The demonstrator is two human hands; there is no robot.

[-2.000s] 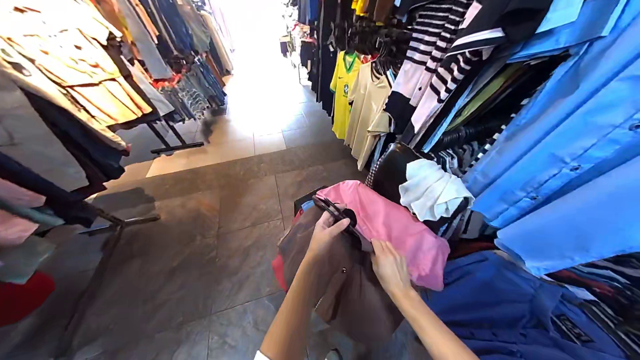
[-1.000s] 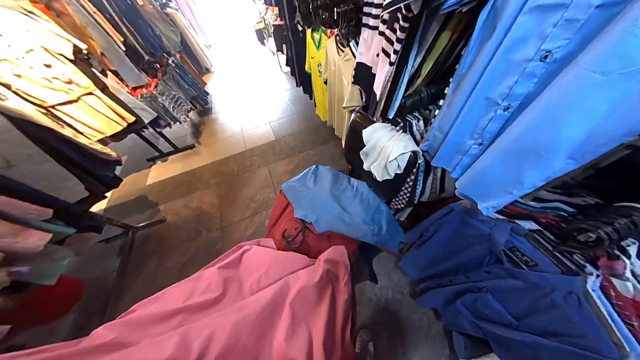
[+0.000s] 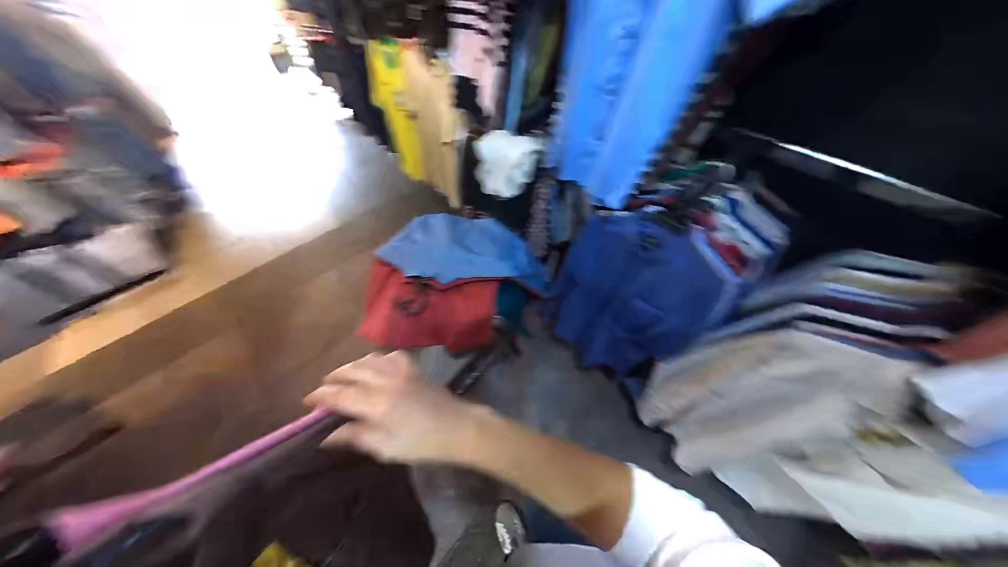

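My right hand (image 3: 386,405) reaches in from the lower right, its fingers closed on the edge of a pink garment (image 3: 197,472). Dark brown cloth (image 3: 315,496) hangs beneath that edge, blurred by motion. My left hand is out of view. Beyond my right hand, a light blue garment (image 3: 457,244) lies over a red garment (image 3: 433,311) with a dark cord on it, in a low pile.
Blue shirts (image 3: 614,87) hang at the upper middle, with navy garments (image 3: 638,283) below them. Beige clothes (image 3: 780,378) are on the right. A white cloth (image 3: 506,161) and a yellow shirt (image 3: 398,106) stand farther back, near the tiled floor (image 3: 236,315). More clothes (image 3: 87,165) fill the left.
The pink garment, spread wide across the lower front a second ago, now shows as a narrow edge at lower left. My right hand has come back into view. The view has swung right.
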